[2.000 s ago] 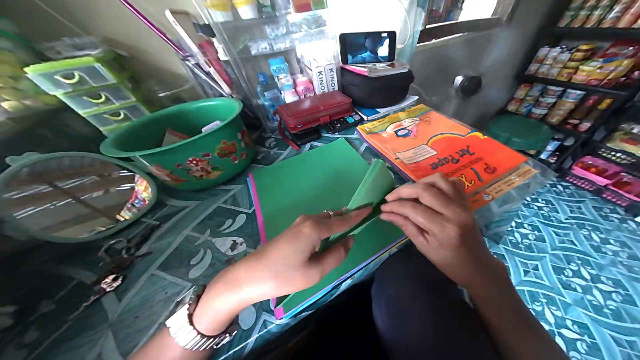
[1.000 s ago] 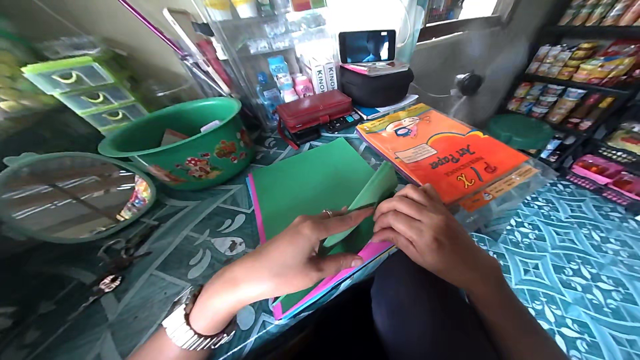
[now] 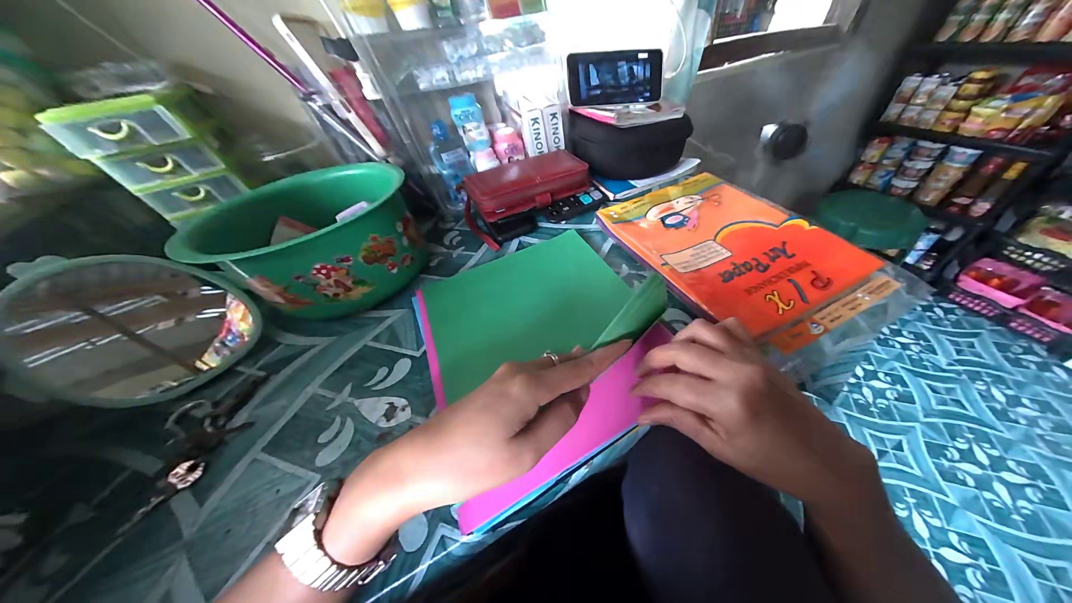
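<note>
A green paper sheet (image 3: 519, 310) lies on top of a pink sheet (image 3: 599, 410), with blue edges showing below. The green sheet's near right part is curled up and over, baring the pink one. My left hand (image 3: 519, 410), with a ring and a metal-band watch (image 3: 322, 544), presses on the green paper at the fold. Beside it my right hand (image 3: 720, 394) has its bent fingers on the right edge of the pink sheet; whether they pinch it cannot be told. An orange art paper pack (image 3: 754, 260) in clear plastic lies behind my right hand.
A green basin (image 3: 335, 260) and a round mirror (image 3: 126, 335) stand at left, near keys (image 3: 197, 427). Behind the paper are a red wallet (image 3: 528, 184), a calculator (image 3: 574, 205) and a phone (image 3: 615, 77) on a black case (image 3: 632, 142). My knee (image 3: 712, 511) is close to the paper's near edge.
The green sheet's near right part has been turned back, showing more of the pink sheet. My right hand has moved from the green flap to the pink sheet's edge.
</note>
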